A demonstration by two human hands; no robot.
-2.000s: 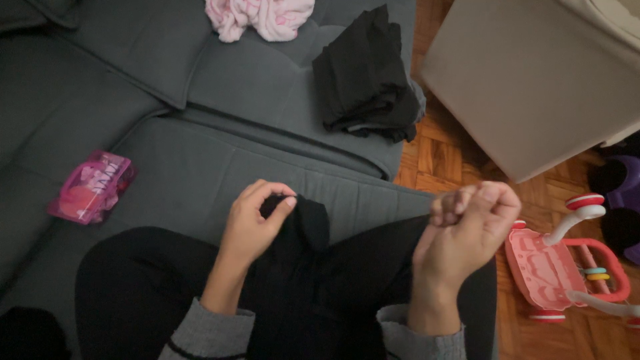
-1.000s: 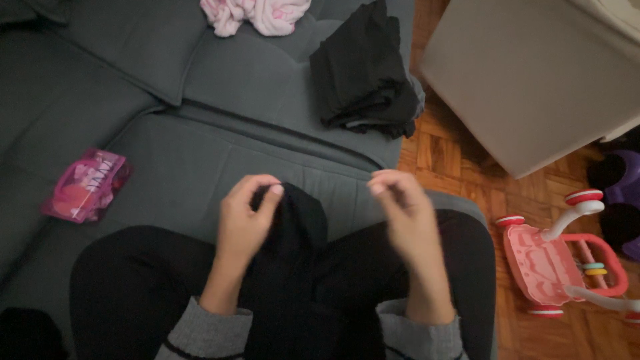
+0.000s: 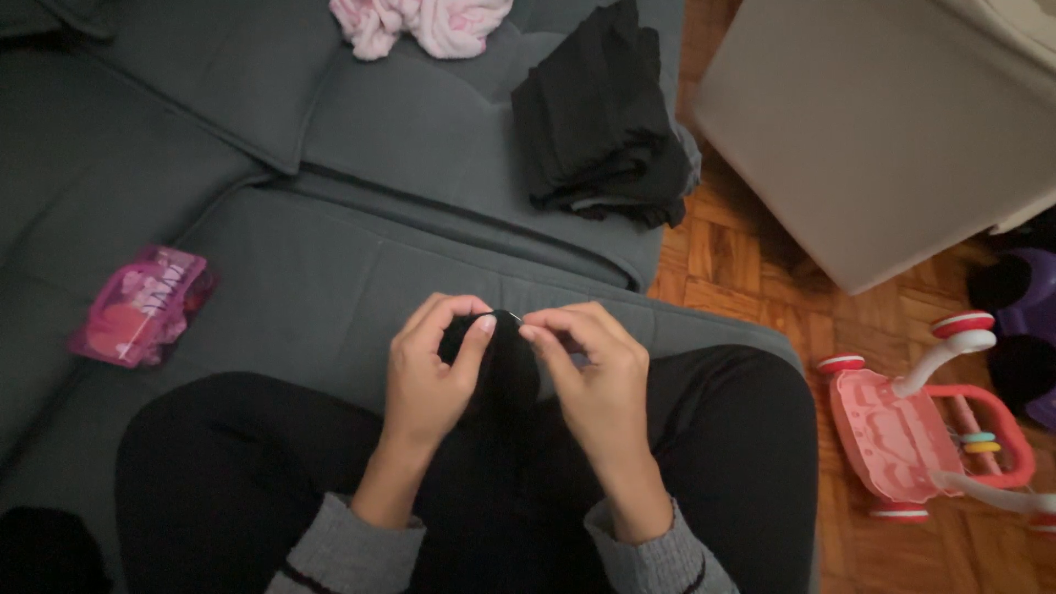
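Observation:
Between thumb and fingers, my left hand (image 3: pixel 437 363) pinches the upper edge of a black cloth (image 3: pixel 510 371) that hangs over my lap. Just to its right, my right hand (image 3: pixel 590 363) holds a thin, shiny needle (image 3: pixel 515 317) by one end, its other end at the cloth's edge. The fingertips of both hands are close together but apart. Any thread is too fine or dark to make out. The lower part of the cloth blends into my black trousers.
On the grey sofa (image 3: pixel 330 247) lie a pink clear-sided case (image 3: pixel 144 305), folded black clothes (image 3: pixel 598 124) and pink fluffy fabric (image 3: pixel 421 25). A large beige box-like piece (image 3: pixel 858 124) and a pink toy walker (image 3: pixel 899 429) stand on the parquet floor at the right.
My right hand was raised off to the right; it has come left and down to the cloth's edge beside my left hand. My left hand has kept its pinch on the cloth.

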